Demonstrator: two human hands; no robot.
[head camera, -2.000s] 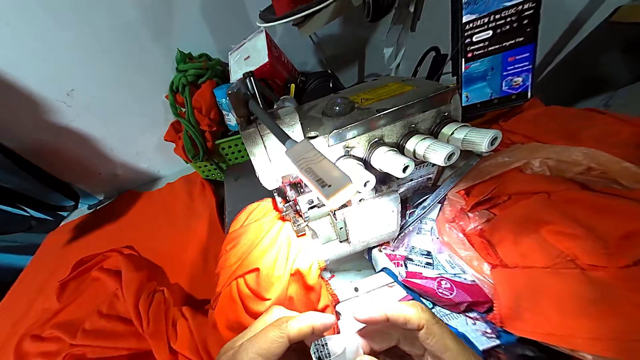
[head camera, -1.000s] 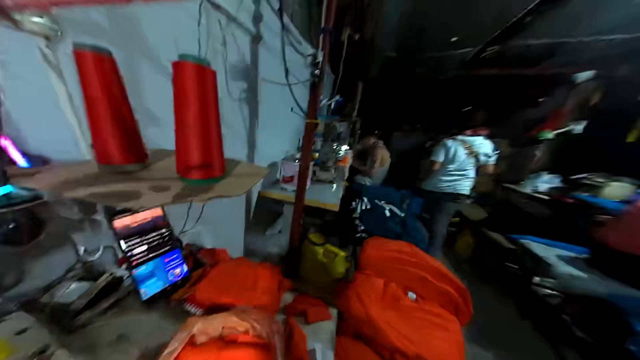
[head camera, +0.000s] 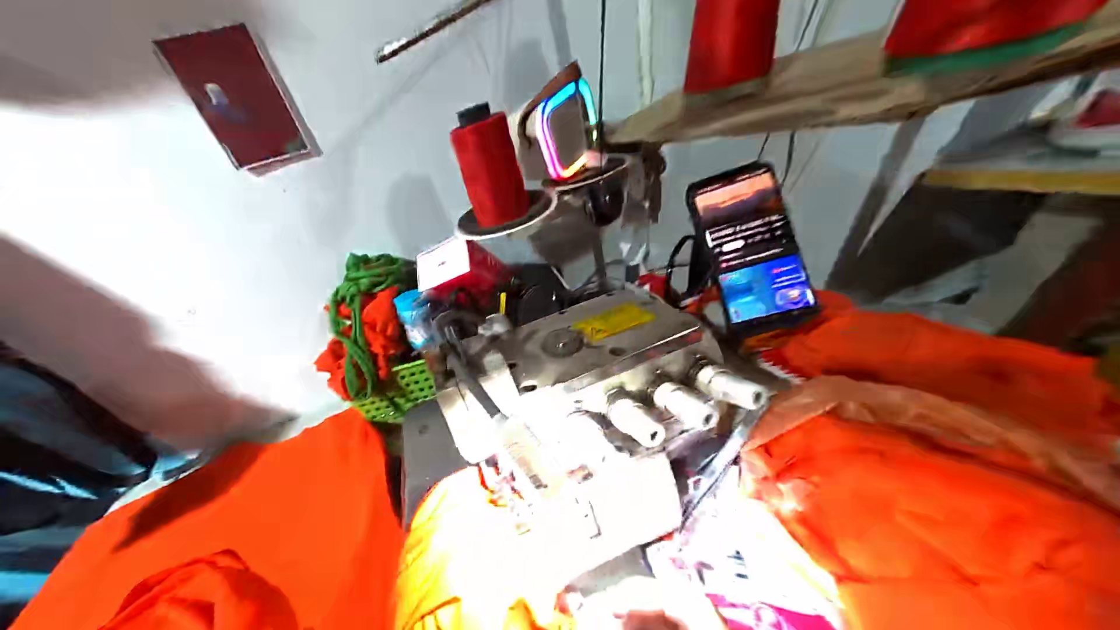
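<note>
An overlock sewing machine (head camera: 560, 372) with white tension knobs stands in the middle of the head view. Orange cloth (head camera: 442, 525) lies at its front left, partly washed out by the machine's bright light. At the bottom edge, right of that cloth, a glaring pale shape looks like fingers; whether it is my left hand, my right hand or both cannot be told. What the fingers hold is lost in the glare. More orange fabric (head camera: 289, 507) spreads on the left, and an orange pile (head camera: 945, 516) with clear plastic lies to the right.
Behind the machine are a red thread cone (head camera: 490, 171) on a stand, a lit device (head camera: 564, 131) and a phone (head camera: 757, 249) with its screen on. A green basket (head camera: 398, 394) holds orange and green cloth. A shelf (head camera: 822, 83) bears red cones at the upper right.
The view swung right to the room, where people stood, then back to the machine, now tilted higher. Both hands showed at the front two seconds ago; now only a glaring patch shows there.
</note>
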